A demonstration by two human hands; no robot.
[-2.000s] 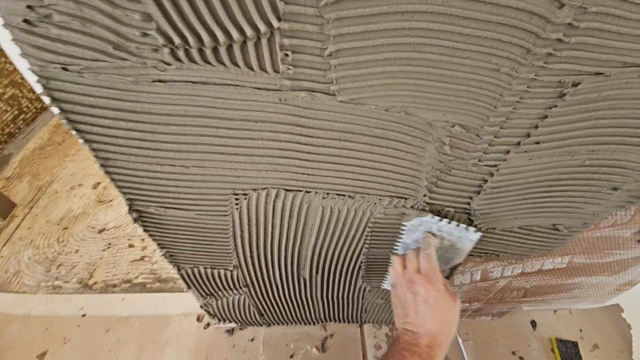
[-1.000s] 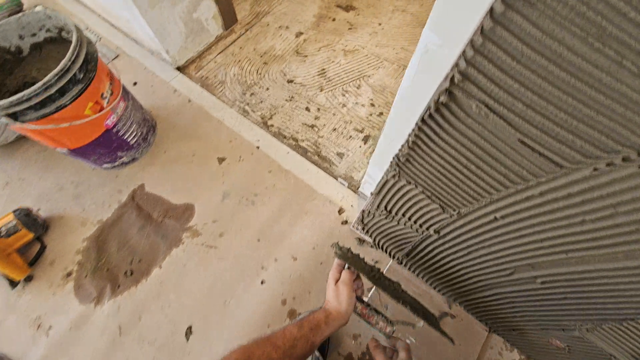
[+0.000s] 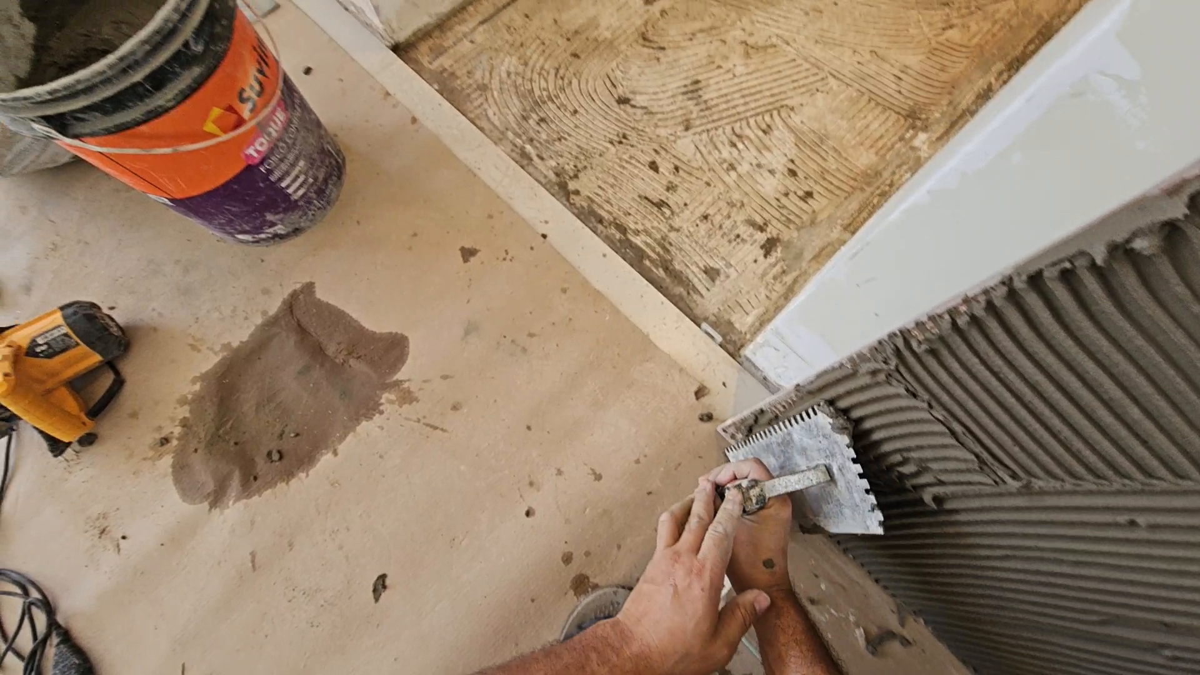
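My right hand [image 3: 761, 536] is closed around the handle of a metal notched trowel [image 3: 814, 469]. The trowel's toothed plate lies against the lower corner of a wall coated in ridged grey mortar [image 3: 1050, 422]. My left hand [image 3: 689, 586] rests over the right one, its fingertips at the handle's end and its thumb spread apart. Part of the right hand and most of the handle grip are hidden by fingers. Some grey mortar clings to the plate's upper edge.
A bucket of mortar [image 3: 234, 141] stands at the upper left. Below it lie a yellow power tool [image 3: 56, 366], a black cable [image 3: 33, 609] and a damp patch [image 3: 291, 403] on the floor covering. A pale sill [image 3: 562, 225] borders a floor with ridged old adhesive [image 3: 712, 141].
The trowel, held off the wall and loaded with mortar a second ago, now meets the wall's lower corner. My left hand has come up onto my right. The view swung to the floor after the first frame.
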